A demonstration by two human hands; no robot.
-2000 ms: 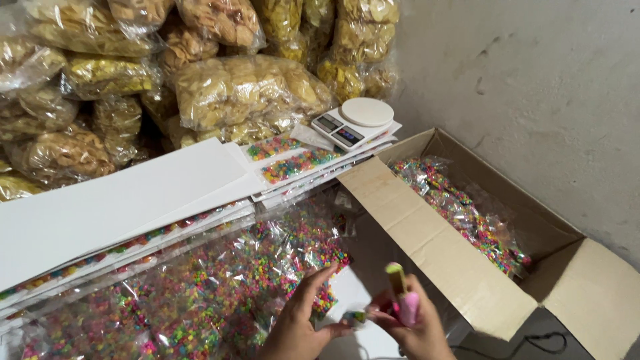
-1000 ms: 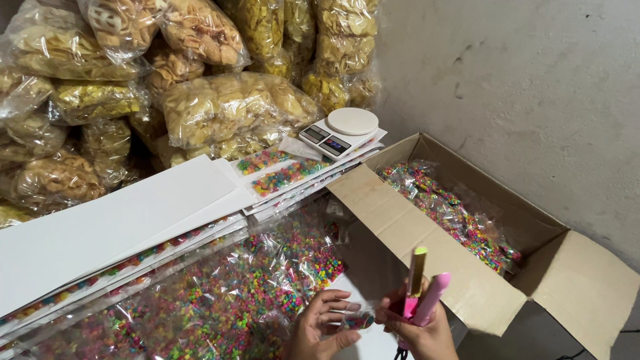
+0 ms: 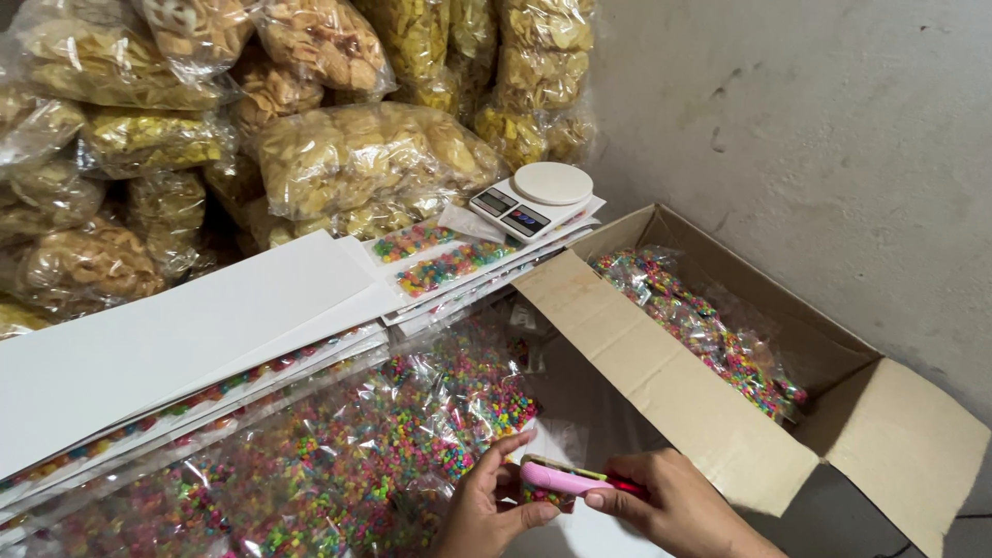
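My left hand (image 3: 496,500) holds a small clear plastic packet of colourful candy bits (image 3: 542,496) at the lower middle. My right hand (image 3: 659,496) grips a pink handheld tool (image 3: 566,478), perhaps a bag sealer, with a yellowish second arm and a red part. Its pink and yellowish ends lie across the packet's top, close to my left fingers. Left of my hands spreads a large heap of clear packets of colourful candy bits (image 3: 333,457). A white surface shows beneath my hands.
An open cardboard box (image 3: 666,380) with similar packets stands right. Behind are white boards (image 3: 194,325) stacked with candy packets, a white digital kitchen scale (image 3: 535,201) and large clear bags of chips (image 3: 372,155). A grey wall (image 3: 790,139) rises at the right.
The pink tool stood upright in my right hand one second ago, its two arms apart. Now it lies sideways across the packet by my left hand.
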